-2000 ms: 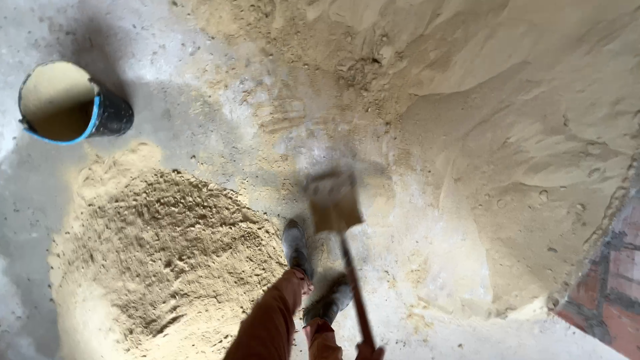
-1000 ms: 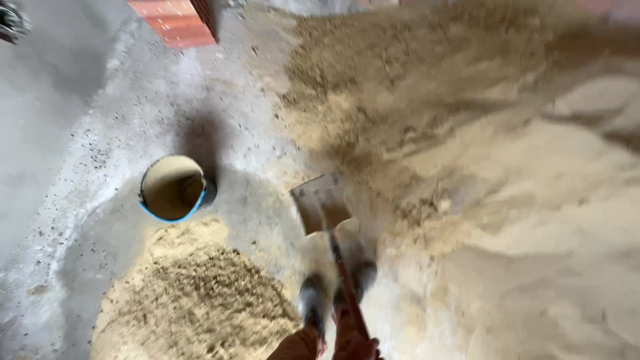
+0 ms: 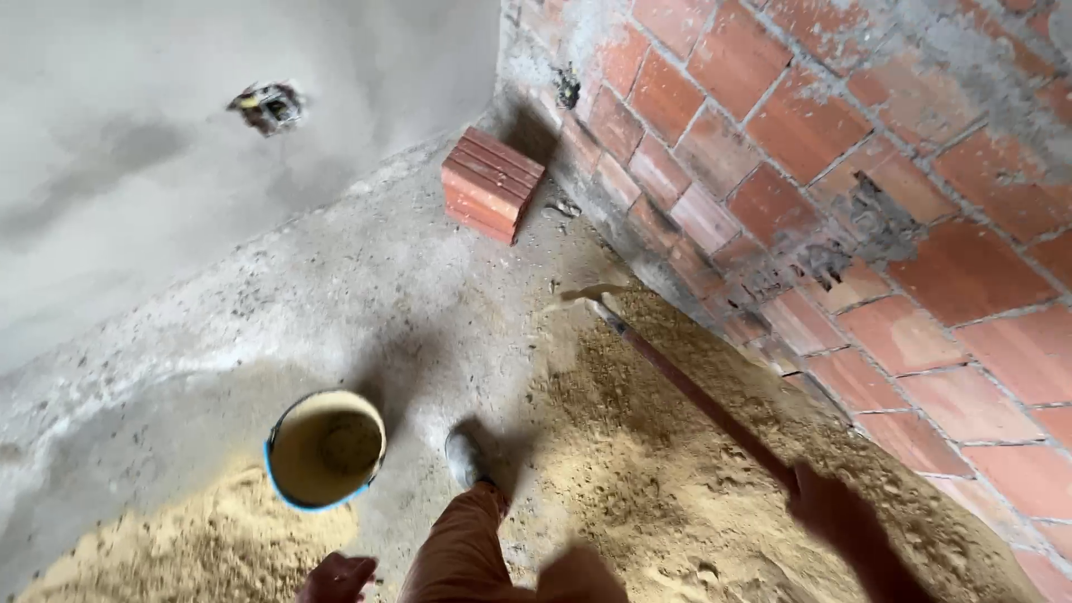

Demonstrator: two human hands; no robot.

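My right hand (image 3: 825, 502) grips the reddish-brown handle of a long-handled tool (image 3: 703, 398) at the right. Its head, seen almost edge-on, rests at or just over the far edge of the sand (image 3: 670, 469) by the brick wall. My left hand (image 3: 339, 578) is at the bottom edge, away from the handle, its fingers partly curled with nothing visible in them. Ahead of it and to the left stands a dark bucket with a blue rim (image 3: 266, 461), sand-coloured inside. A smaller heap of sand (image 3: 201, 536) lies beside the bucket.
A red hollow brick block (image 3: 490, 184) lies near the corner, with small debris (image 3: 563, 208) beside it. The brick wall (image 3: 804, 126) runs along the right, a grey plastered wall (image 3: 360, 67) along the left. My booted foot (image 3: 466, 456) is on the concrete floor (image 3: 419, 293).
The view has swung toward the corner and walls. The tool's head has moved from the floor ahead of my feet to the sand's far edge by the brick wall.
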